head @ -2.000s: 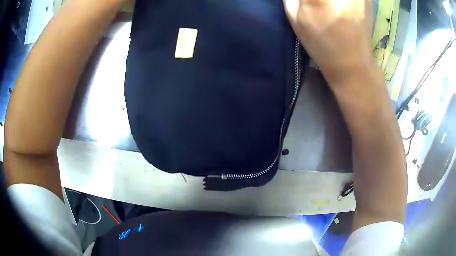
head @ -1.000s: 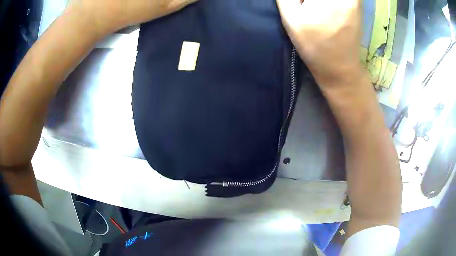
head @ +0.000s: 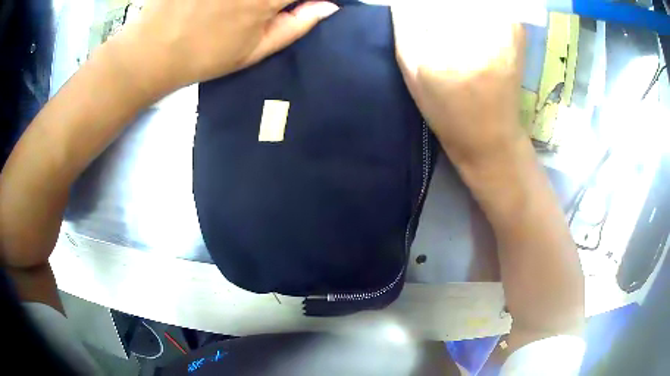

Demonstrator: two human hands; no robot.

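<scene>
A dark navy bag panel (head: 308,198) lies on the grey table plate, its rounded end towards me, over the white front edge. A cream-yellow label patch (head: 273,120) is on its upper left. A silver metal zipper (head: 424,172) runs down its right side and around the near corner; a black zipper tape end (head: 316,305) sticks out there. My left hand (head: 242,29) lies over the panel's far left edge, thumb on the fabric. My right hand (head: 459,55) is at the far right edge, overexposed; its fingertips are cut off or washed out.
The grey metal plate (head: 459,235) has a white front edge (head: 176,283) and a small dark hole or screw. A yellow-taped template (head: 547,95) lies at the far right. Black cord (head: 588,220) and a dark oval piece (head: 646,235) are at the right. A blue bar crosses the top right.
The panel has moved down in the view, towards me. My left hand has come further into view and right over the panel's far edge. A blue bar now shows at the top right.
</scene>
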